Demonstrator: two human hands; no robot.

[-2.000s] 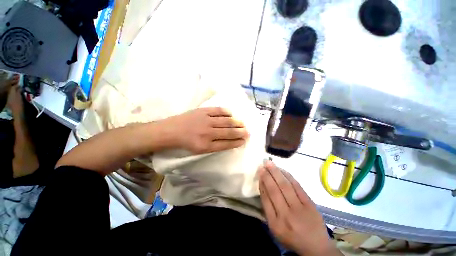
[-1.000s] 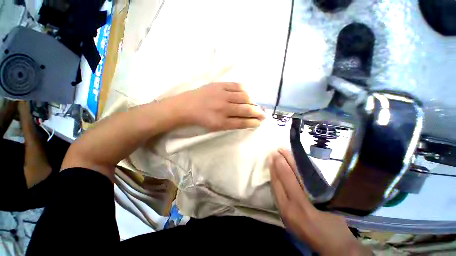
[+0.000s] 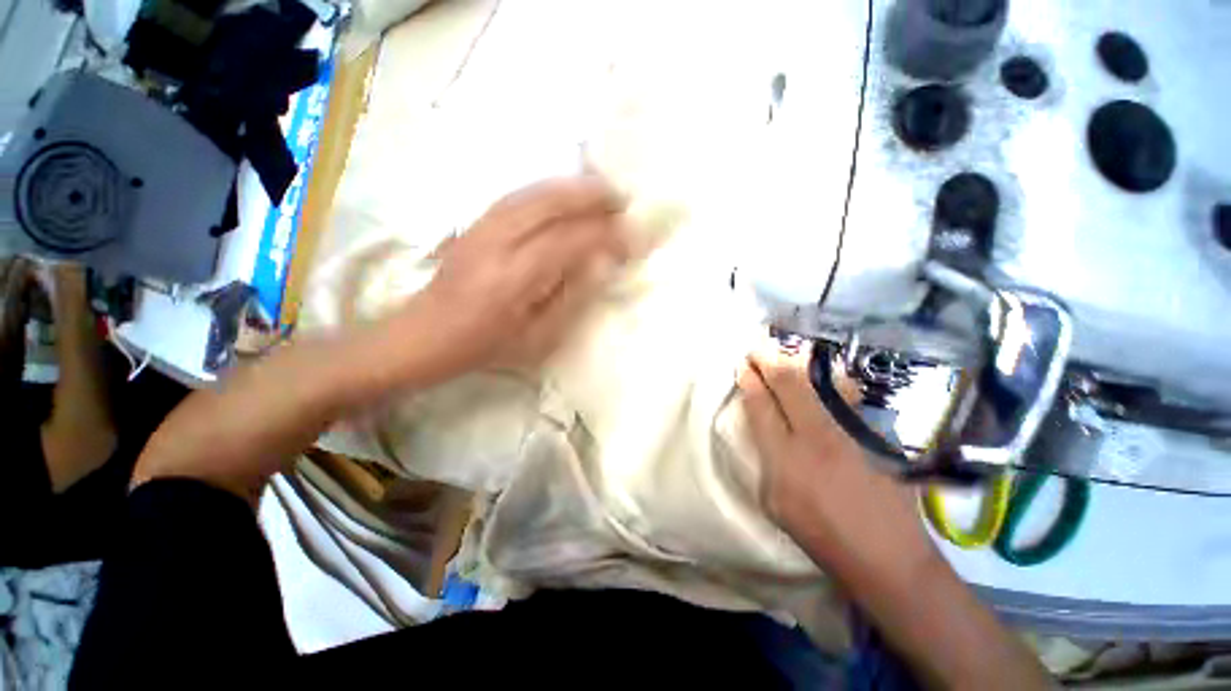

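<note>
A beige garment panel [image 3: 608,459] lies over the table and hangs in folds onto my lap. My left hand [image 3: 533,277] is blurred, on or just above the panel, with its fingertips on the cloth's upper part; whether it grips is unclear. My right hand [image 3: 824,452] is at the panel's right edge, close to the needle area [image 3: 884,375] of the white sewing machine [image 3: 1053,189]. Its fingertips are partly hidden by the machine's parts and the cloth. A shiny metal frame piece [image 3: 1033,385] stands out in front of the machine head.
Scissors with a yellow and a green handle loop [image 3: 1042,520] lie right of the needle area. A tan strip [image 3: 328,189] and a blue and white box [image 3: 290,203] are at the left. Beyond are a grey machine part [image 3: 115,176] and another person's arm [image 3: 78,392].
My left hand has moved up and slightly left over the cloth. My right hand has moved up toward the needle area, and the cloth near it has bunched. The view has shifted.
</note>
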